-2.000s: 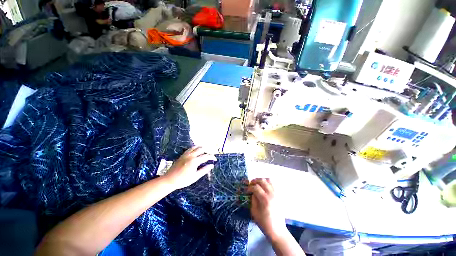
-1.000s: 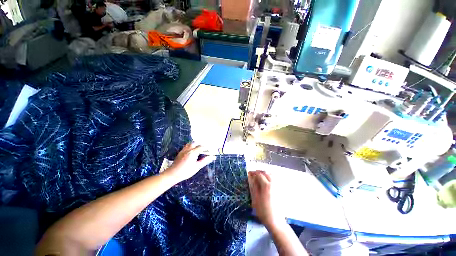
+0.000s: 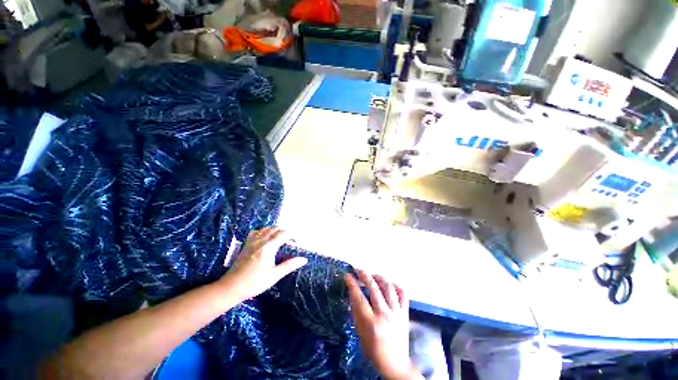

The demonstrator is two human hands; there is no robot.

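A large dark navy shiny garment (image 3: 178, 200) with pale broken lines lies heaped on the left and runs down over the table's front edge. My left hand (image 3: 260, 260) rests on the garment near its upper edge, thumb spread from the fingers. My right hand (image 3: 379, 308) lies at the right edge of the same cloth, fingers bent over it; whether it pinches the cloth is unclear. A small white label (image 3: 232, 252) shows beside my left hand. The cloth lies in front of the white sewing machine (image 3: 476, 141), away from its needle area (image 3: 378, 185).
Black-handled scissors (image 3: 615, 280) lie at the right of the cream table (image 3: 320, 163). A slim blue tool (image 3: 499, 252) lies right of the needle area. A white paper slip (image 3: 39, 145) is on the heap. A person (image 3: 145, 16) is at the far upper left.
The cloth's upper edge has moved down, away from the needle area. My left hand has moved left and down with thumb spread; my right hand has moved lower, its fingers more extended. The view has shifted.
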